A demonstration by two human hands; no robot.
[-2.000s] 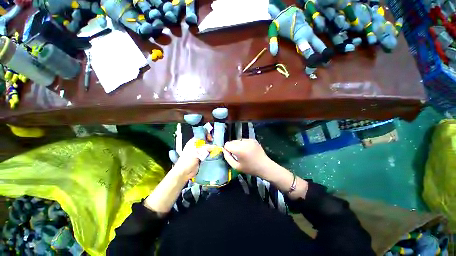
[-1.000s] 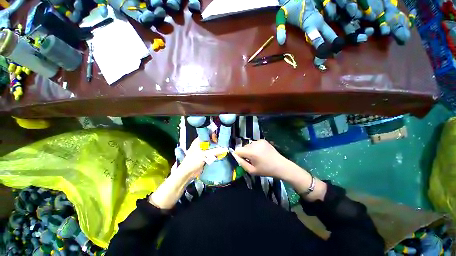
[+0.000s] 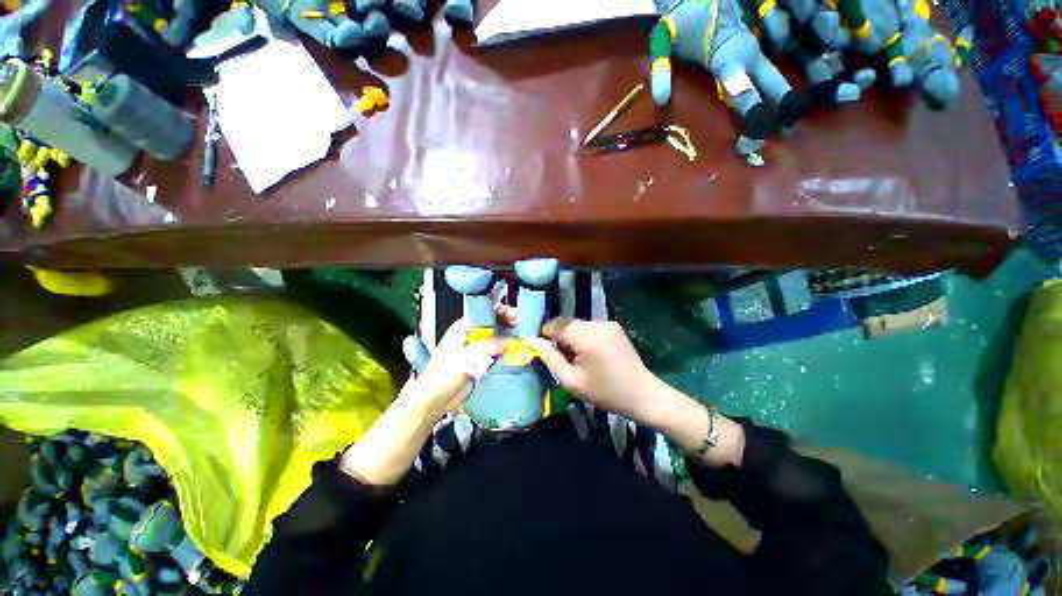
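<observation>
A grey-blue plush doll [image 3: 503, 396] lies over the striped lap, its two legs with rounded feet pointing to the table edge. My left hand [image 3: 448, 370] holds it at the hip on its left side. My right hand [image 3: 596, 366] has its fingertips on the yellow trim [image 3: 518, 352] at the hips, with thumb and finger pinched together. A small white tag shows by my left fingers. Any needle or thread is too fine to see.
The brown-red table [image 3: 489, 175] bears dark snips [image 3: 631, 140], a tan stick [image 3: 614, 114], a paper sheet [image 3: 274, 116], bottles [image 3: 142, 116] and heaped dolls [image 3: 710, 47]. A yellow sack [image 3: 221, 396] is at the left, a blue crate [image 3: 1002, 82] at the far right.
My right hand was pulled slightly off the trim with pinched fingers one second ago; now its fingertips are at the trim. My left hand keeps its hold. The view has shifted slightly.
</observation>
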